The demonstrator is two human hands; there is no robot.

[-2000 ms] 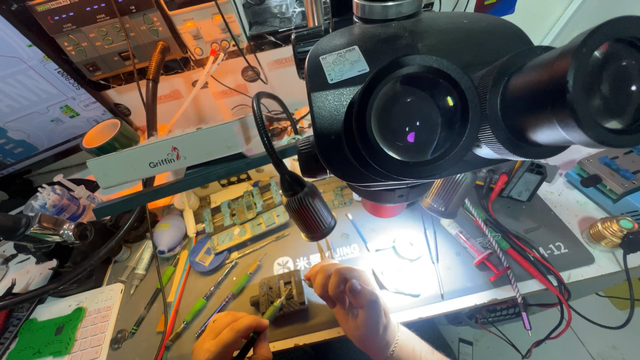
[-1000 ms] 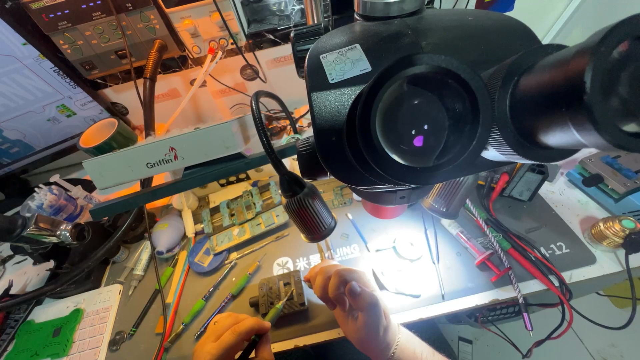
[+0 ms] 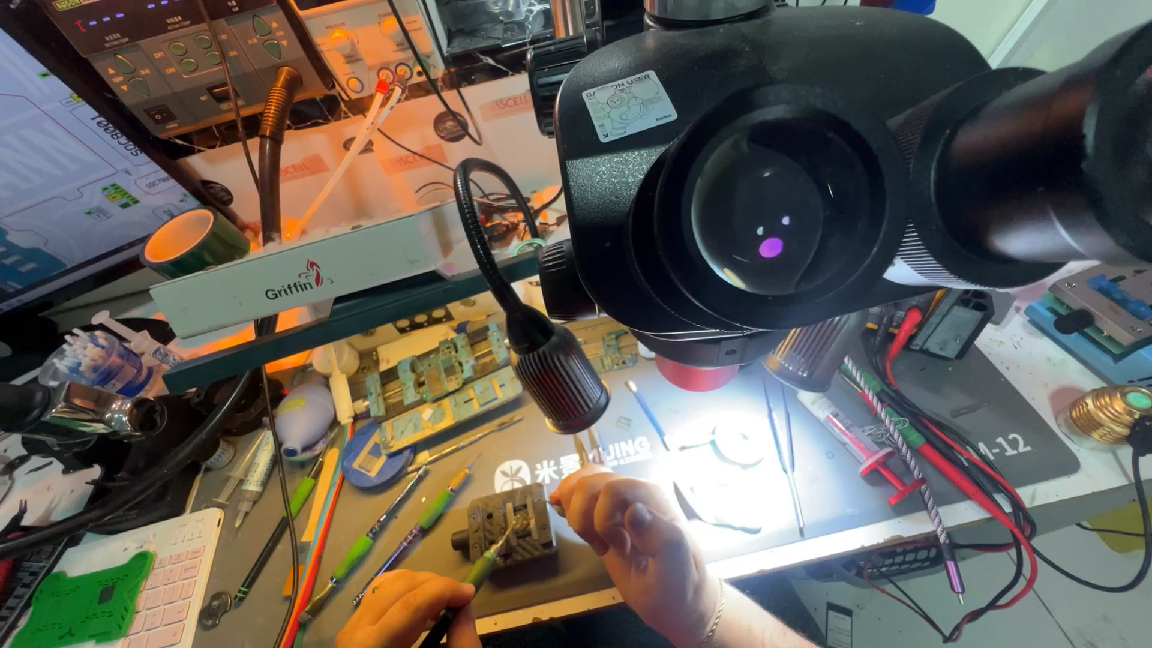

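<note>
My left hand (image 3: 409,612) grips a green-handled hand tool with a fine tip (image 3: 486,560), its tip at the small metal clamp fixture (image 3: 508,526) on the dark work mat (image 3: 585,571). What the fixture holds is too small to tell. At the fixture's right side is my right hand (image 3: 643,540), fingers curled, thumb and index finger closed at its edge; whether something thin sits between them cannot be told. Above the hands hangs a gooseneck lamp (image 3: 562,382). The black stereo microscope (image 3: 774,216) fills the upper right, over a bright patch of light.
Several green-handled tools (image 3: 360,544) lie left of the fixture, near a blue round container (image 3: 378,454) and circuit-board holders (image 3: 450,378). Tweezers (image 3: 783,459), a red-plungered syringe (image 3: 855,441) and red and black cables (image 3: 954,468) lie right. A white keyboard (image 3: 180,576) sits lower left.
My left hand has shifted slightly with the green-handled tool, whose tip stays at the fixture. My right hand remains beside the fixture.
</note>
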